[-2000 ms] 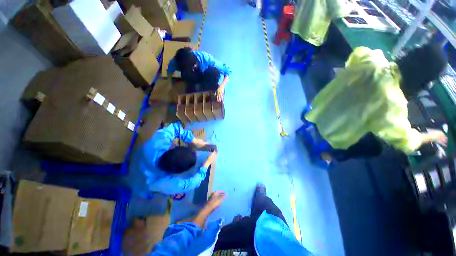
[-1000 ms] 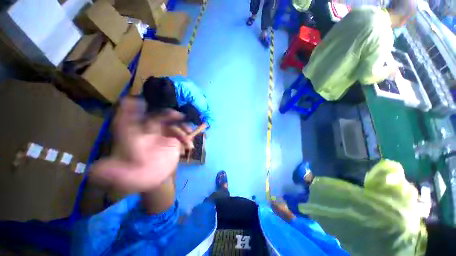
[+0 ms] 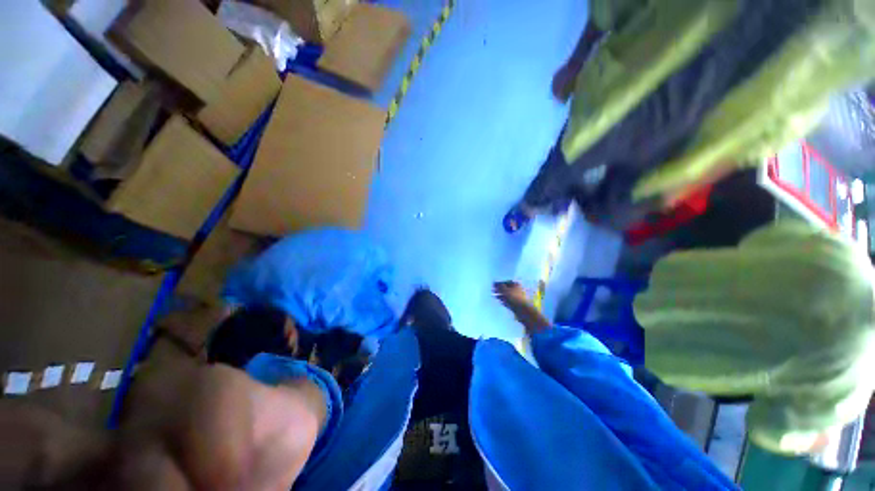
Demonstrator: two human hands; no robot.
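My right hand (image 3: 516,301) is small and low in the picture, right of my shoe, with nothing in it and its fingers loosely extended. My left hand (image 3: 82,455) is a large blur in the lower left corner, partly cut off by the edge; its fingers cannot be made out. A flat brown cardboard piece (image 3: 307,158) lies at the left of the walkway. Open brown cartons (image 3: 177,177) stand farther left, with a clear plastic film (image 3: 264,31) beside them.
A person in blue (image 3: 317,278) crouches close at my left. A person in yellow-green (image 3: 672,96) stands or walks at the upper right; another person (image 3: 753,326) sits by the bench. Yellow-black tape (image 3: 552,254) and a blue stool (image 3: 600,305) are at the right.
The view has moved forward along the walkway. My left hand has swung down to the lower left, and my right hand has come forward. A person in yellow-green now appears close at the upper right.
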